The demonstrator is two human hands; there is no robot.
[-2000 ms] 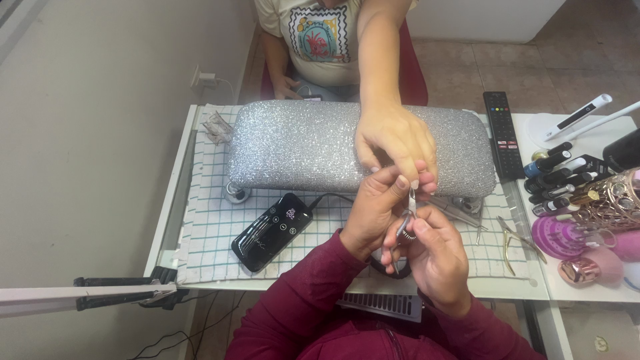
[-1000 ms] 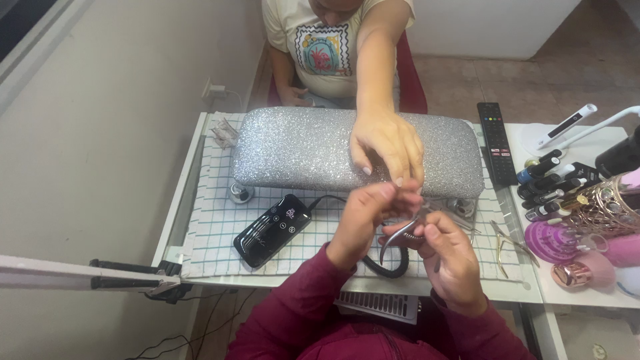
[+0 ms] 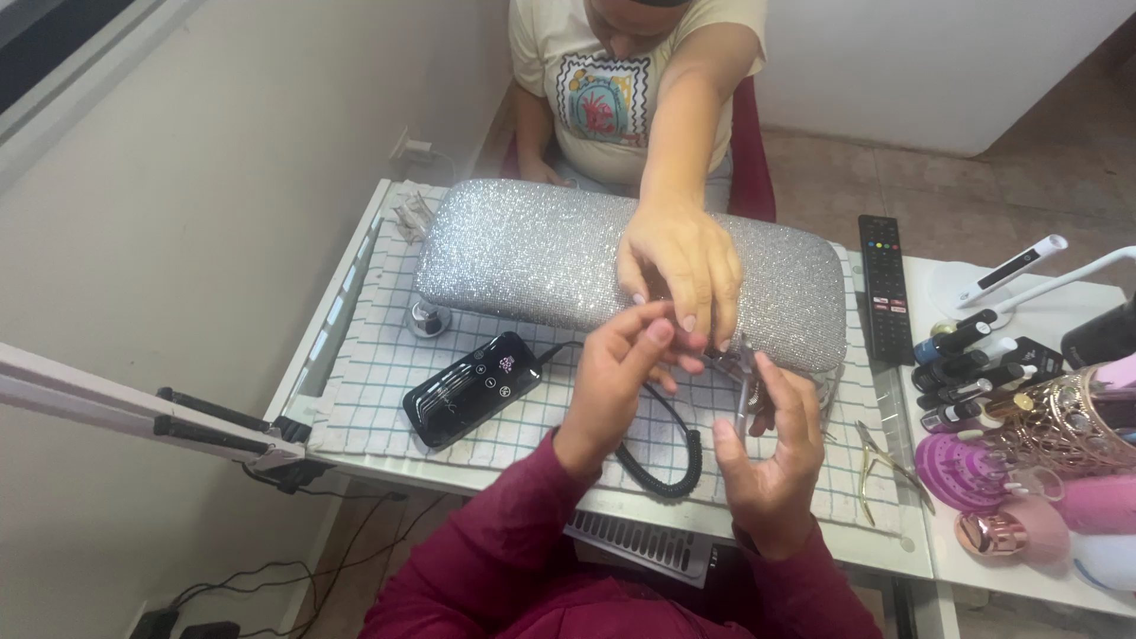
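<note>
The other person's hand (image 3: 683, 257) lies palm down over a silver glittery armrest (image 3: 532, 248), fingers pointing toward me. My left hand (image 3: 621, 373) is just in front of those fingertips, its fingers apart and seemingly holding nothing. In my right hand (image 3: 777, 435) is a slim metal manicure tool (image 3: 744, 386), between thumb and fingers, its tip up near the armrest's front edge. Behind my right fingers, part of another metal item is mostly hidden. A black nail drill control unit (image 3: 472, 390) with a coiled cord (image 3: 666, 488) rests on the checked towel (image 3: 550, 426).
Gold-handled nippers (image 3: 870, 475) lie on the towel's right side. A remote control (image 3: 885, 288) is beyond them. Nail polish bottles (image 3: 950, 368), a purple bit holder (image 3: 954, 470) and a lamp arm (image 3: 1065, 280) crowd the right side. A jointed arm (image 3: 213, 422) is clamped at the left edge.
My hands have moved apart from each other, and my left hand has let go of the other person's finger it touched two seconds ago. The tool in my right hand now points upward.
</note>
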